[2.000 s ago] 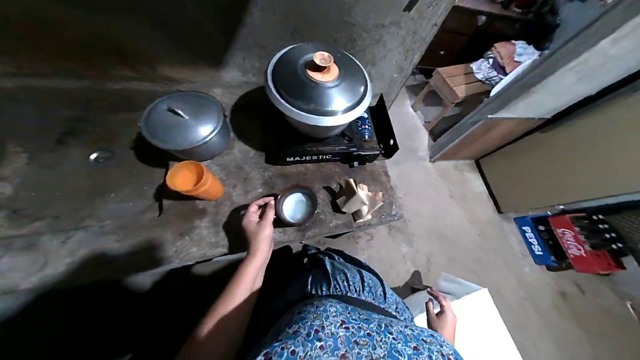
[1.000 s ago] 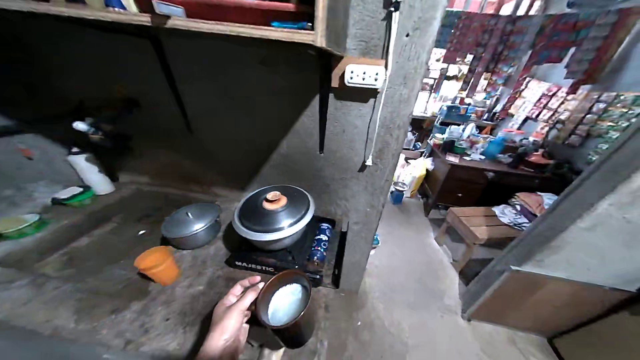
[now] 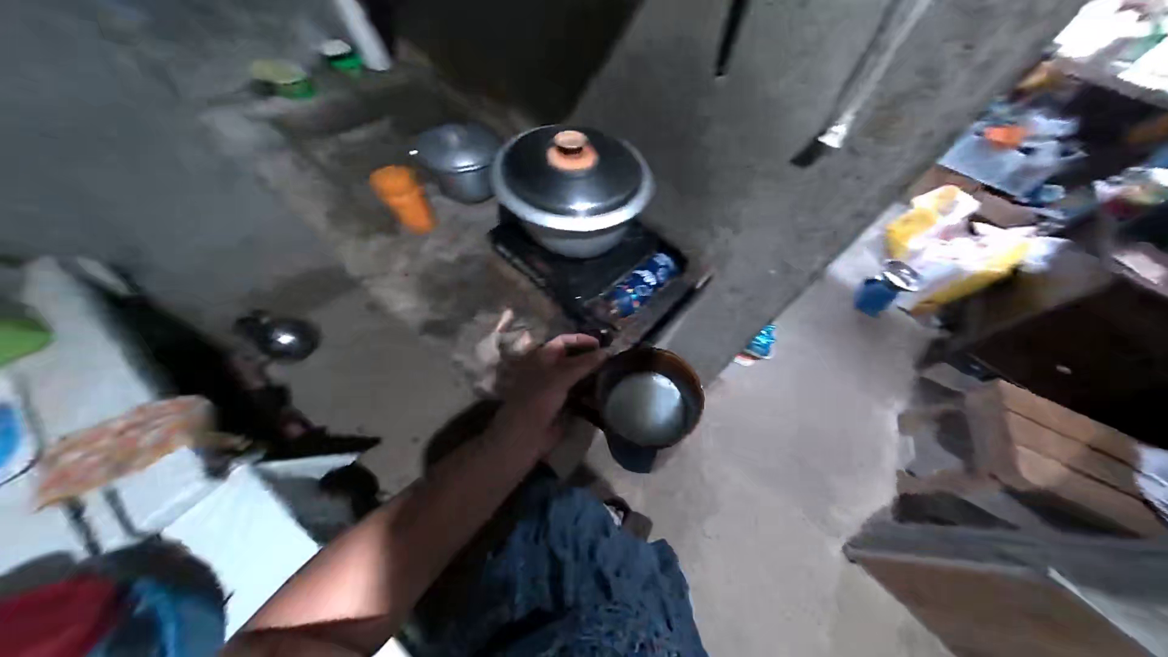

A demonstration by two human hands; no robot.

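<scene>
My left hand (image 3: 557, 374) grips the handle of a dark brown mug (image 3: 650, 401), which holds a pale, cloudy-looking liquid. The mug is held over the floor, just beyond the counter's near corner. Above it, a large metal pot with a dark lid and an orange-brown knob (image 3: 573, 182) sits on a black portable gas stove (image 3: 566, 274) with a blue patterned canister (image 3: 643, 285) at its side. A smaller lidded grey pot (image 3: 459, 160) and an orange plastic cup (image 3: 403, 197) stand left of the stove. My right hand is out of view.
A concrete wall (image 3: 730, 182) rises behind and right of the stove. Light-coloured pieces (image 3: 506, 342) lie on the counter's near end. At right are a wooden bench (image 3: 1077, 447) and yellow-and-white bags (image 3: 967, 242). A white surface (image 3: 237, 529) stands at lower left, and the floor (image 3: 776, 456) extends rightward.
My left hand has lifted the mug off the counter, where it stood two seconds ago, and now holds it beyond the counter's corner. My right hand has left the view. The view has swung strongly.
</scene>
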